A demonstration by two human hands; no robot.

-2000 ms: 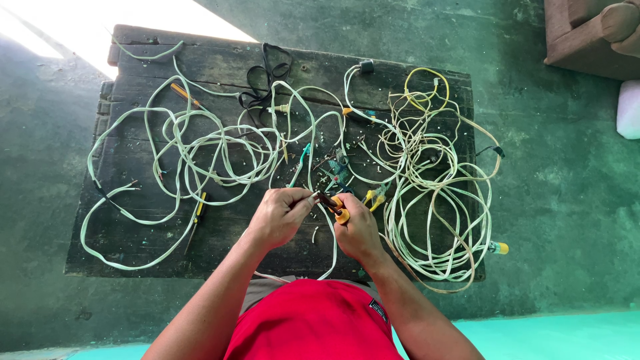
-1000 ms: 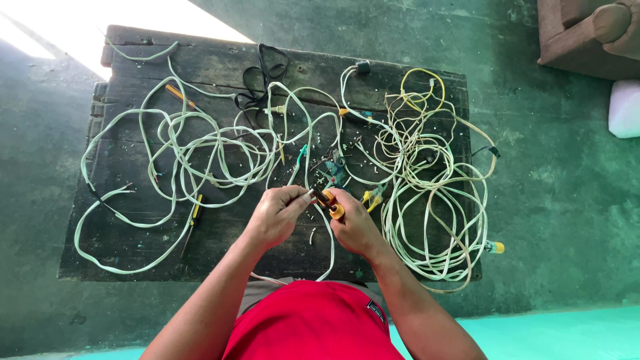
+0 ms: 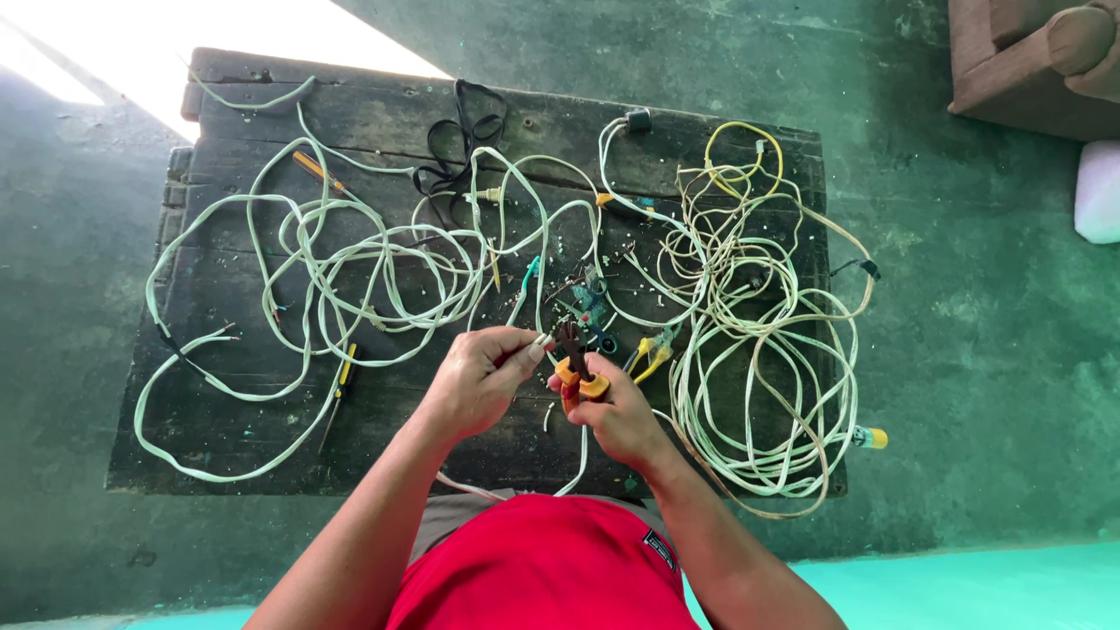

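My left hand [image 3: 492, 376] pinches the end of a white electrical cable [image 3: 546, 339] between thumb and fingers. Just right of it, my right hand [image 3: 617, 416] grips pliers [image 3: 576, 357] with orange-yellow handles and dark jaws pointing away from me; the jaws are close to the cable end. Beyond the hands lie a blue-green metal tool [image 3: 591, 302] and small scattered debris. A yellow-handled tool [image 3: 652, 352] rests to the right of the pliers. Loops of white cable [image 3: 402, 254] spread over the left half of the dark wooden table [image 3: 516, 446].
Tangled white and tan cable [image 3: 761, 350] covers the table's right side, with a yellow-ended connector [image 3: 870, 437] past its edge. Screwdrivers [image 3: 346, 372] [image 3: 317, 168] lie at left. A black strap [image 3: 464, 140] and black plug [image 3: 638, 121] lie at the back. A brown armchair [image 3: 1015, 61] stands far right.
The pliers' jaws have shifted slightly away from the left hand's fingertips, with a small gap now visible beside the cable end. Both hands keep their holds.
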